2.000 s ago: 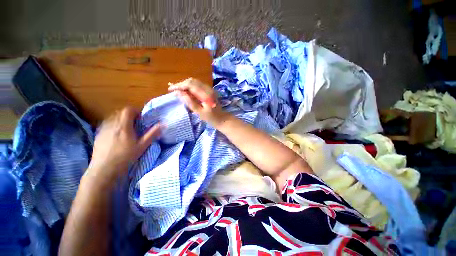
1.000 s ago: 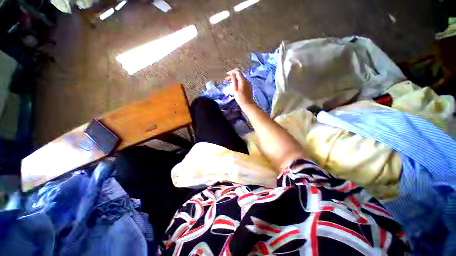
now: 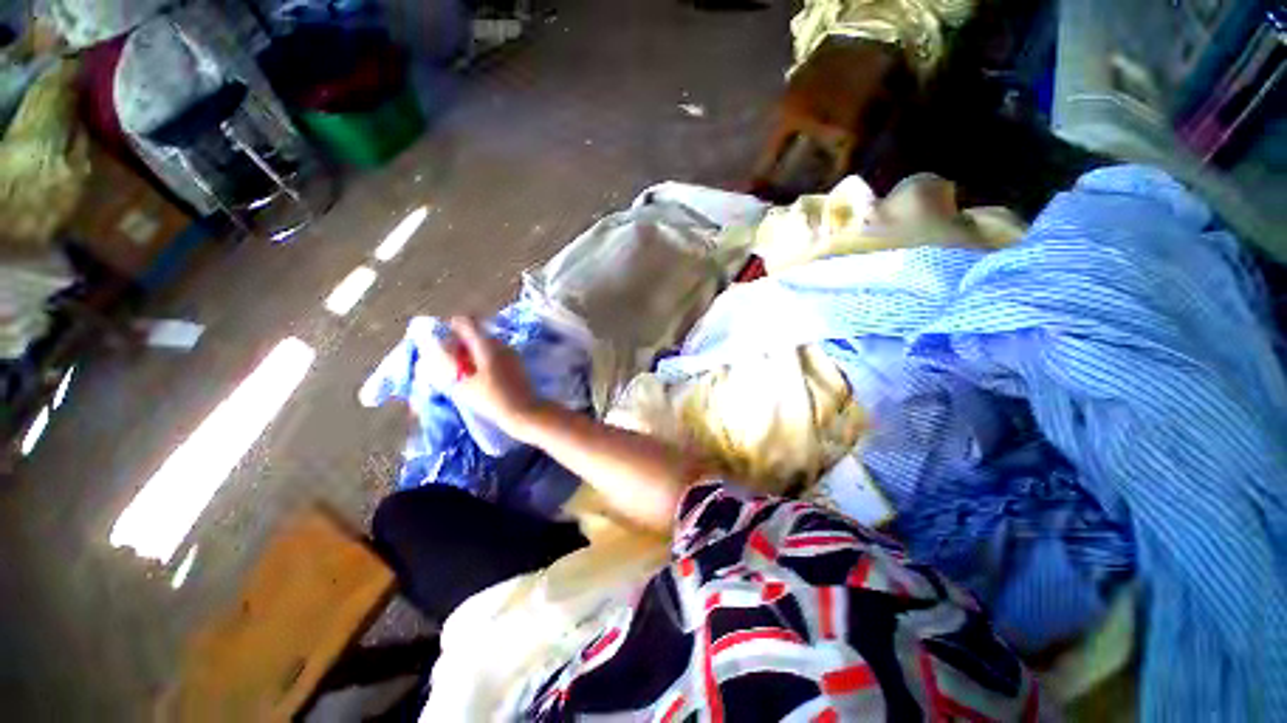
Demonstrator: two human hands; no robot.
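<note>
My right hand [image 3: 487, 379] is blurred and held over the crumpled blue pieces [image 3: 449, 431] at left of centre. A small red tool [image 3: 463, 362] shows between its fingers; its tip cannot be made out. My left hand is out of the picture. A large blue-and-white striped shirt pile [image 3: 1115, 339] lies at the right, with darker gathered striped cloth [image 3: 974, 494] beside it. Cream cloth [image 3: 515, 629] lies on my lap.
A wooden bench [image 3: 289, 622] stands at lower left. A pale sack [image 3: 621, 283] and more cream cloth [image 3: 769, 410] lie beyond my forearm. A wooden stool [image 3: 833, 113] stands at the back. A green bin [image 3: 370, 127] and a chair [image 3: 212, 120] are at upper left.
The view has swung to the right. The striped shirt has left my lap, and my left hand has left the picture. My right hand still has the red tool, over the blue pieces.
</note>
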